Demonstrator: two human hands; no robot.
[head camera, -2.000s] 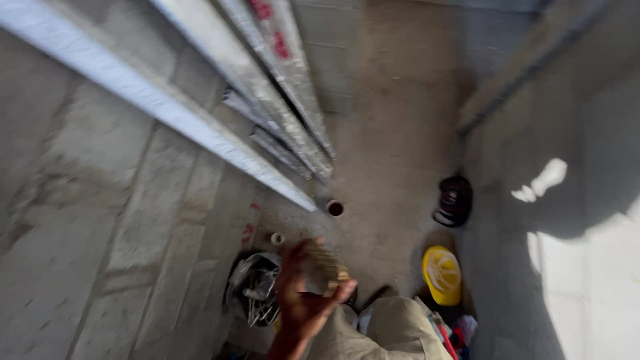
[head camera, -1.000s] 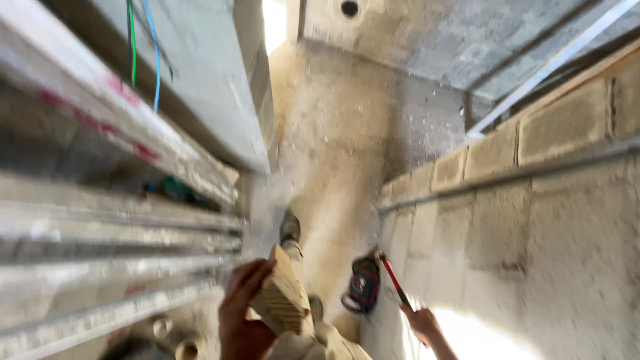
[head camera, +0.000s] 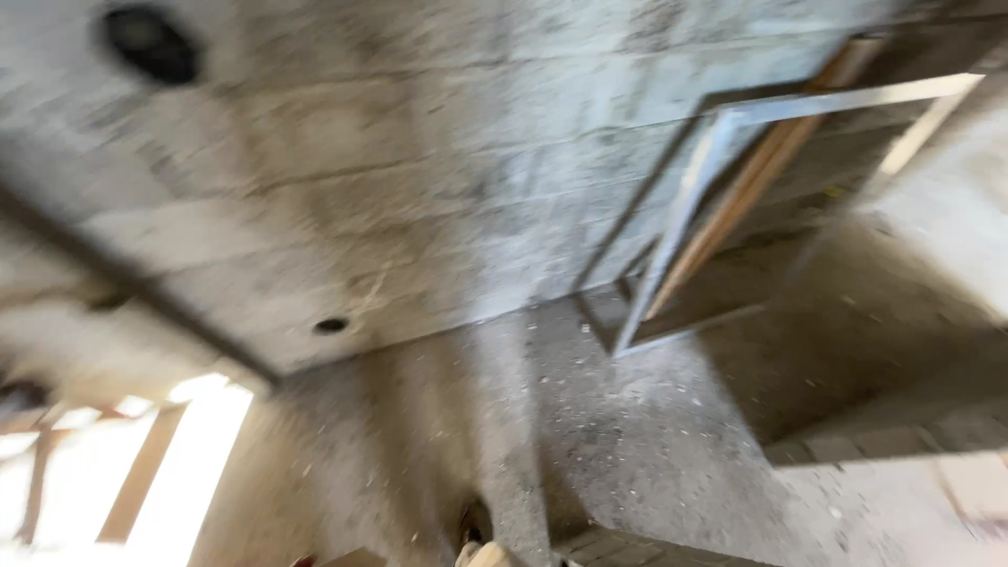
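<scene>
Only a sliver of my left hand (head camera: 303, 561) shows at the bottom edge, against a tan block (head camera: 354, 558) that is mostly cut off by the frame. The fingers look closed on the block, though little of the grip is visible. My right hand is out of view, and so is the red-handled tool it held earlier. A dark boot (head camera: 474, 521) and a trouser knee (head camera: 490, 556) show at bottom centre. The view is blurred.
A block wall (head camera: 354, 197) with round dark holes rises ahead. A pale rectangular frame (head camera: 681, 205) and a brown board (head camera: 740, 205) lean on it. Debris dots the concrete floor (head camera: 630, 441). A bright opening (head camera: 189, 472) lies lower left, a low block wall (head camera: 630, 551) lower right.
The view has swung up toward the far wall. My right hand and the red-handled tool have left the frame; the left hand and tan block now show only at the bottom edge.
</scene>
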